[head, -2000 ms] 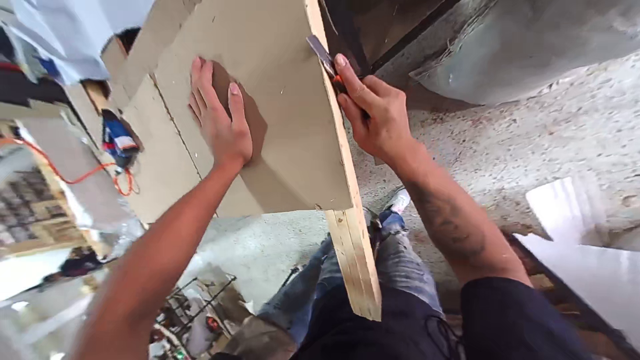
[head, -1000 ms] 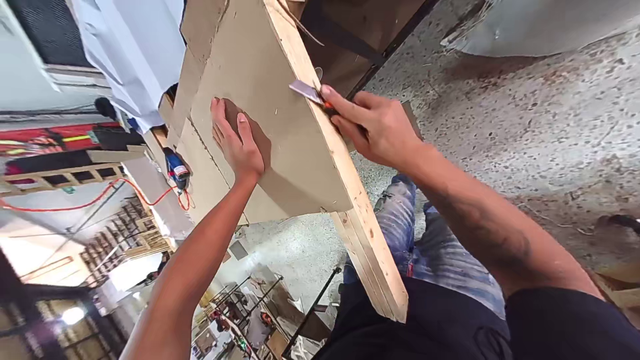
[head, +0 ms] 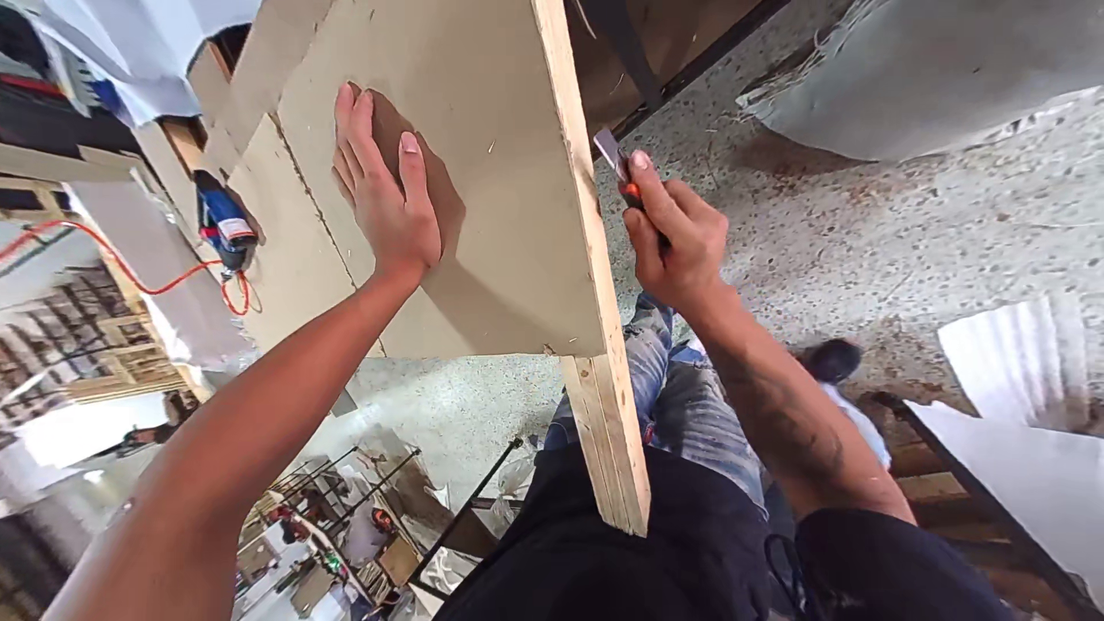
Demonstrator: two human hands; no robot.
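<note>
My left hand (head: 388,190) rests with its palm down on a brown cardboard panel (head: 509,198), the fingers pointing away from me. The panel lies along a pale wooden beam (head: 586,172), whose near end sticks out past the cardboard toward my waist. To the right of the beam, my right hand (head: 681,228) is closed around a utility knife (head: 634,190) with a dark and orange handle. Its flat blade points up and left, just off the beam's outer edge. The palm side of my right hand is partly hidden.
A blue and black pneumatic tool (head: 226,222) with an orange air hose (head: 112,250) lies at the panel's left. A torn grey sheet (head: 931,82) is on the speckled floor at upper right. A dark metal frame (head: 992,509) stands at lower right, a cluttered rack (head: 345,526) at lower left.
The knife, over the beam's edge in the earlier frames, is now off to the right of it in my right hand. My left hand stays flat on the cardboard. The view has shifted.
</note>
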